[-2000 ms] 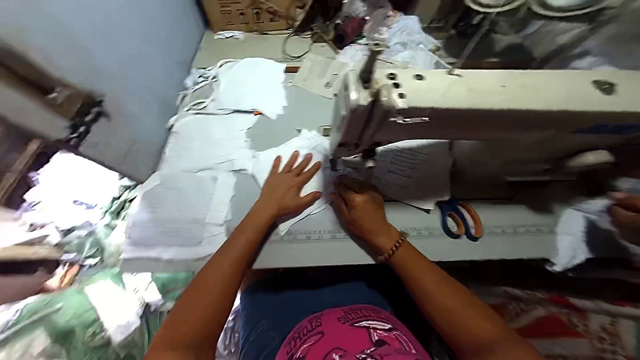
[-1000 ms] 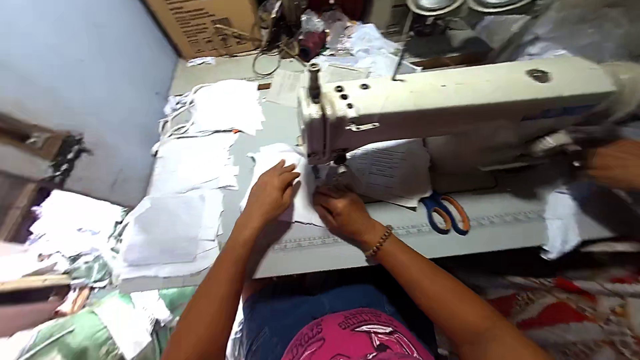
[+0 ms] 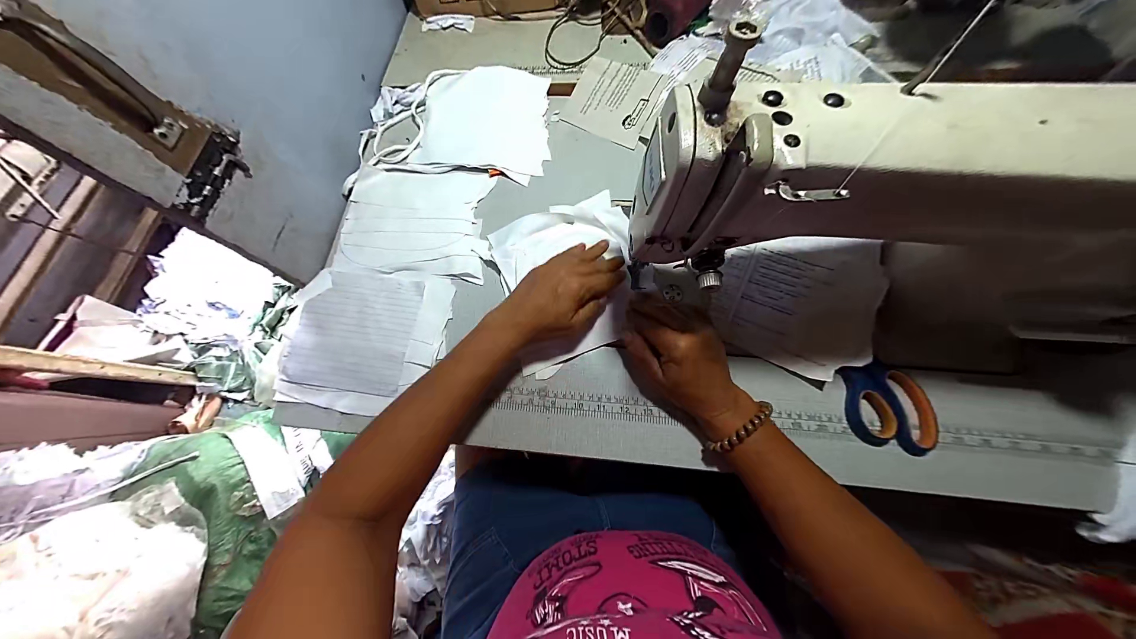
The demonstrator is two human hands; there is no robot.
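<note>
White fabric pieces (image 3: 568,232) lie layered at the left of the needle area of an industrial sewing machine (image 3: 887,160). Flat on top of them rests my left hand (image 3: 572,288), its fingertips close to the machine's presser foot (image 3: 636,273). My right hand (image 3: 679,355), with a beaded bracelet at the wrist, is just below the needle plate (image 3: 672,289). Its fingers are bent at the right edge of the fabric, and their tips are in shadow, so whether they pinch it is unclear.
Stacks of white fabric (image 3: 413,222) and a lined piece (image 3: 359,333) lie at the left. Blue and orange scissors (image 3: 887,408) lie right of my right hand, near a measuring tape (image 3: 586,404) along the front edge. Printed sheets (image 3: 799,302) lie beneath the machine arm. Bags and scraps (image 3: 222,524) fill the floor at left.
My left hand was spread flat two seconds ago; its fingers are now closer together beside the presser foot. Another person's hand, seen at the machine's right end earlier, is out of view.
</note>
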